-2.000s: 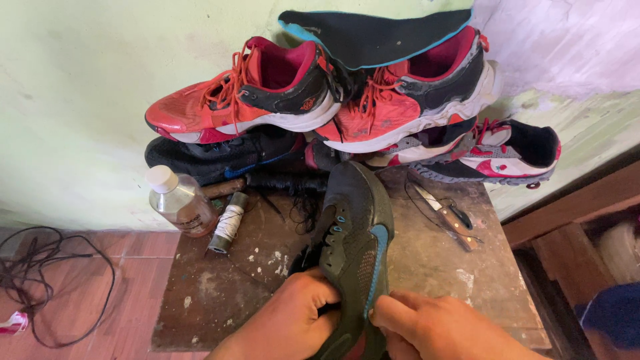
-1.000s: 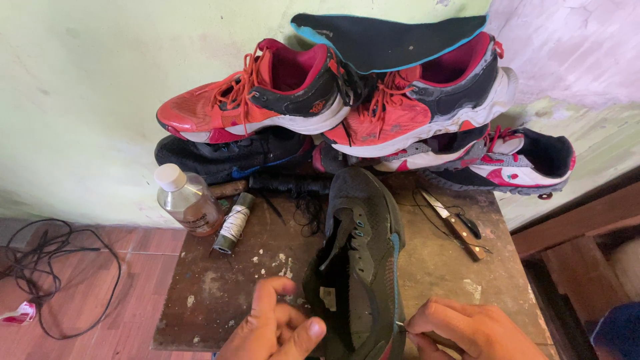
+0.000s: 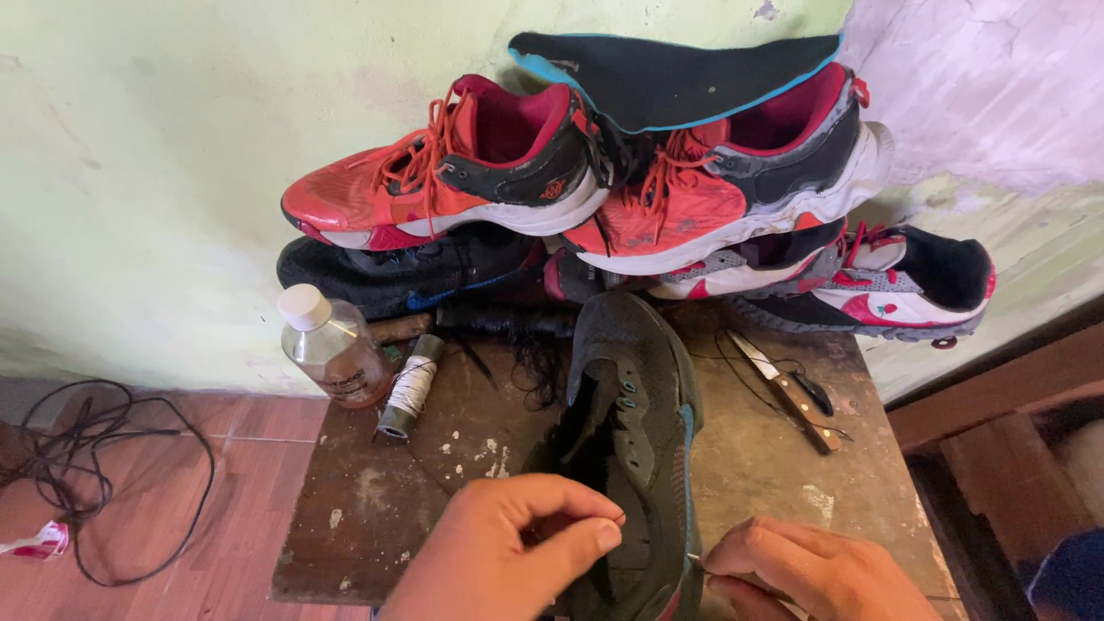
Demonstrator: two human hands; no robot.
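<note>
A black sneaker point(image 3: 634, 371) without laces lies toe-away on the wooden table, its blue trim facing right. Over its opening is my left hand point(image 3: 526, 543), thumb and forefinger pinched together, apparently on a fine dark thread. My right hand point(image 3: 802, 569) is at the shoe's outer right side and grips a thin metal tool, perhaps a needle or awl, whose tip meets the upper near the sole edge. The handle of that tool is hidden by my fingers.
Red sneakers point(image 3: 509, 164) and a black insole point(image 3: 681, 82) are stacked by the wall. On the wooden table point(image 3: 371, 517) are a plastic bottle point(image 3: 336, 354), a white thread spool point(image 3: 412, 388), black thread point(image 3: 509, 319) and a wooden-handled knife point(image 3: 785, 392). A black cable point(image 3: 103, 466) lies on the floor.
Two seconds ago my left hand was at the shoe's opening; one second ago its fingers were spread. Now its thumb and forefinger are pinched together. My right hand remains at the shoe's right side.
</note>
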